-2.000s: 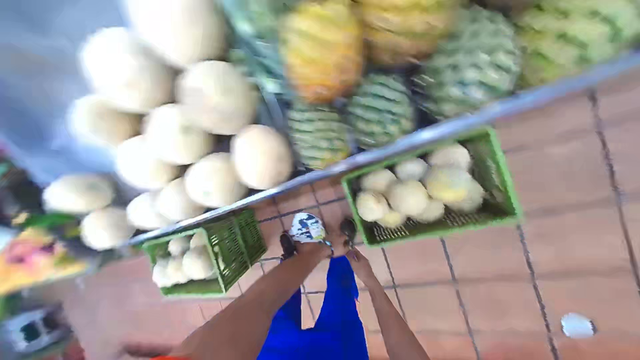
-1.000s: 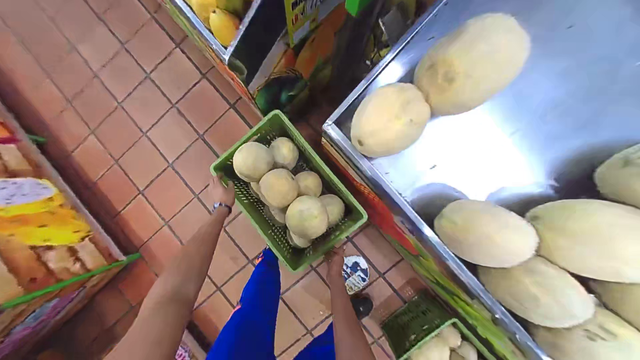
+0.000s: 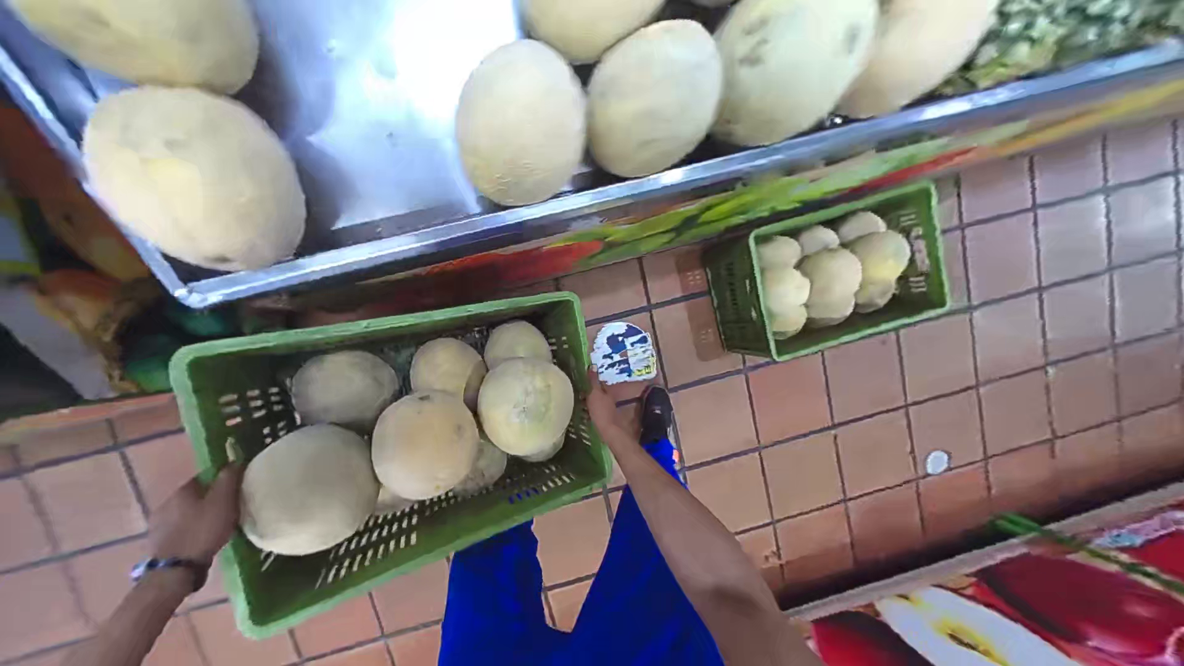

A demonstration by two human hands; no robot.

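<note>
A green plastic crate (image 3: pixel 370 324) hangs in front of my legs, held at both short ends. Several pale melons (image 3: pixel 424 446) lie in it. My left hand (image 3: pixel 199 518), with a bracelet at the wrist, grips the crate's left end. My right hand (image 3: pixel 606 407) holds the right end, its fingers partly hidden by the rim. Just beyond the crate, a metal display counter (image 3: pixel 398 222) bears large melons, one (image 3: pixel 194 176) at its near left corner and others (image 3: pixel 523 120) further right.
A second green crate (image 3: pixel 860 347) with melons stands on the tiled floor (image 3: pixel 795 416) at the right, below the counter. A sticker (image 3: pixel 624 353) is on the floor near my shoe (image 3: pixel 657 413). A stand with a fruit print (image 3: pixel 1017 592) edges the lower right.
Two seconds ago both hands were low by my feet, between two crates on the floor. Now the crate of melons is raised in both hands beside the counter's corner. The view has turned strongly.
</note>
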